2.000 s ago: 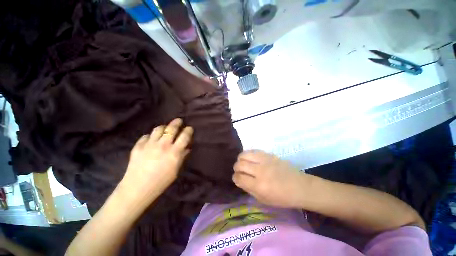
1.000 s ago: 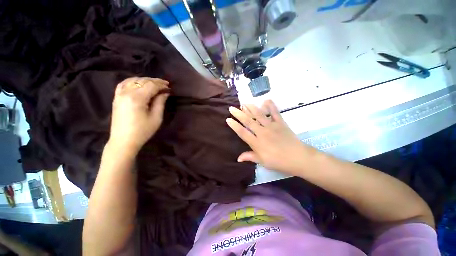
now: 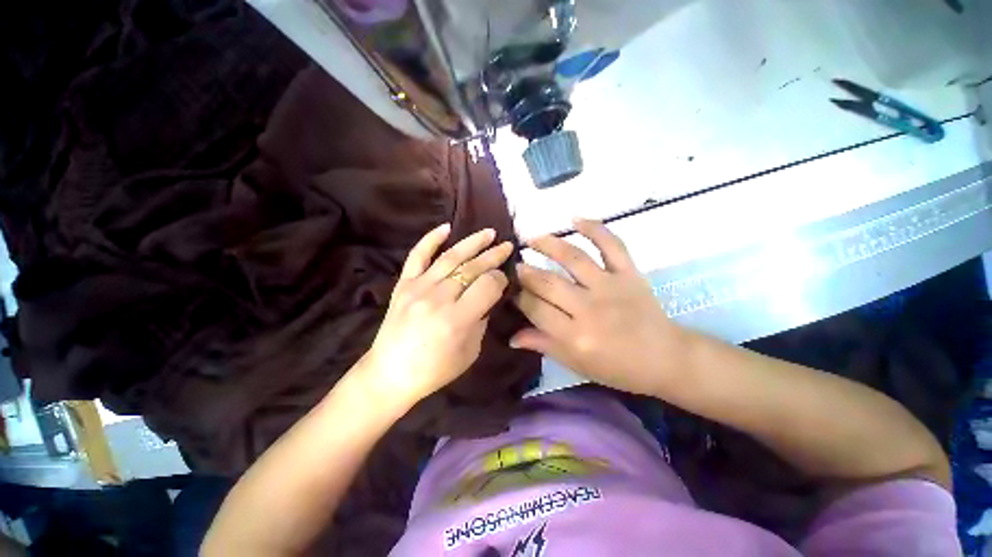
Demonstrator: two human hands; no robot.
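Note:
A dark brown garment piece covers the left of the table and spills over its front edge. Its right edge runs under the presser foot and needle of the sewing machine. My left hand lies on the cloth in front of the needle, fingers spread, a ring on one finger. My right hand is right beside it, fingers spread, fingertips at the cloth's right edge and partly on the white table. Whether my fingers pinch the edge cannot be seen clearly.
A grey ribbed knob is just right of the needle. Teal thread snips lie on the right of the white table. A ruler scale runs along its front edge. A tan strip is at lower left.
My left hand has moved right and toward me, from the cloth's left folds to its right edge. My right hand stays near the edge. The cloth under the foot lies differently.

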